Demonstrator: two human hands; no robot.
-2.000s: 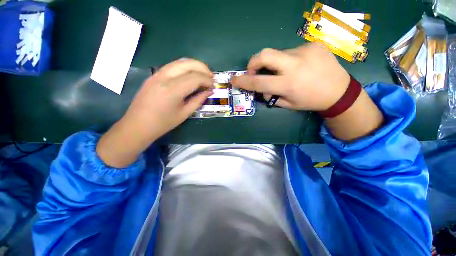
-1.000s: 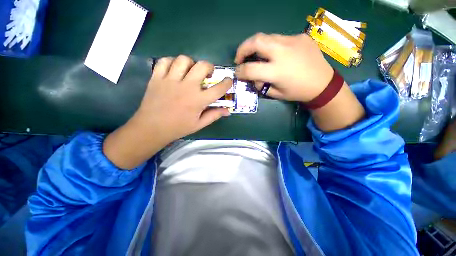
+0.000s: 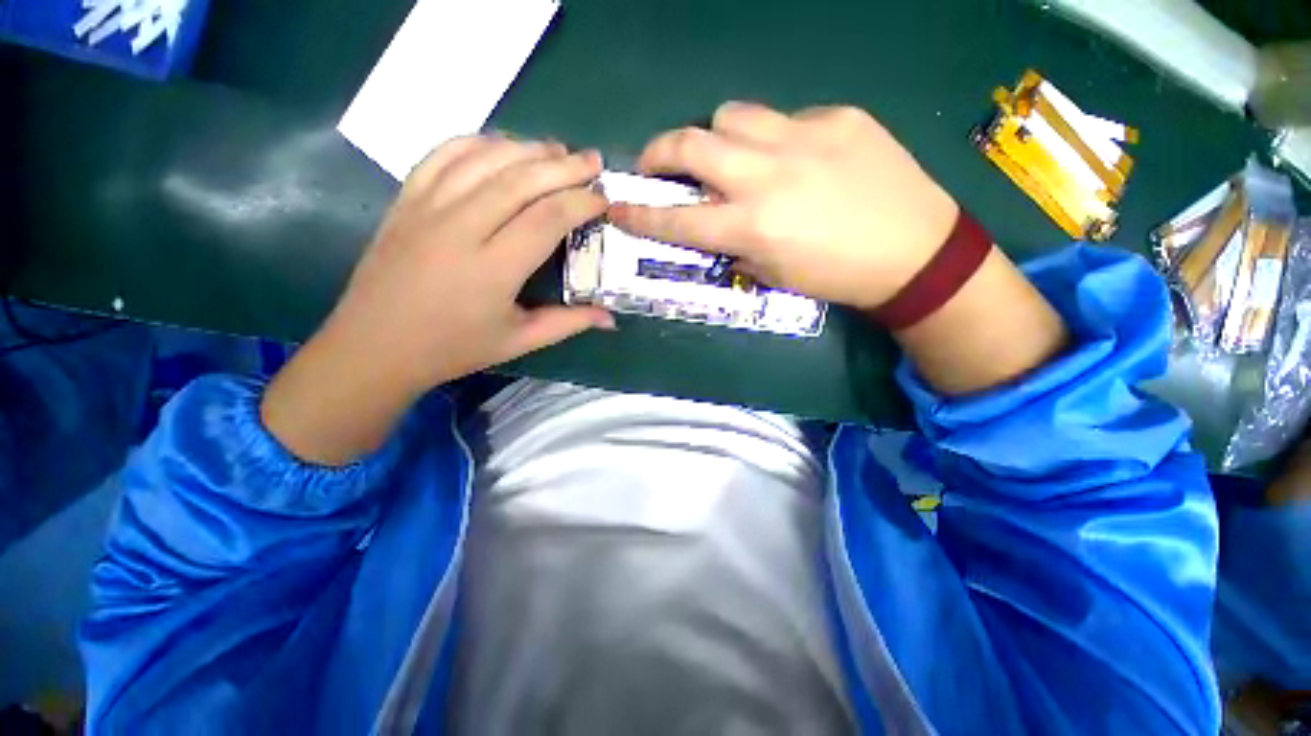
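An open phone body (image 3: 690, 295), silver-white with circuitry, lies on the dark green bench mat. My left hand (image 3: 482, 252) holds its left end, thumb at the lower edge and fingers at the upper edge. My right hand (image 3: 805, 201) lies over its upper right part, with the index fingertip pressed near the upper left of the body. A small dark piece shows under my right hand; I cannot tell whether it is a tool. My right hand hides the phone's upper right part.
A white sheet (image 3: 449, 79) lies above my left hand. A blue box (image 3: 176, 51) with white strips is upper left. A pile of orange flex cables (image 3: 1061, 155) lies right, with bagged flex cables (image 3: 1229, 259) beyond. A white edge (image 3: 1172, 46) runs at upper right. Another person's sleeve (image 3: 1265, 575) shows lower right.
The view has shifted and turned. More of the phone body's length now shows between my hands, and its circuitry looks different. My left hand has moved to its left end; my right index finger reaches further left.
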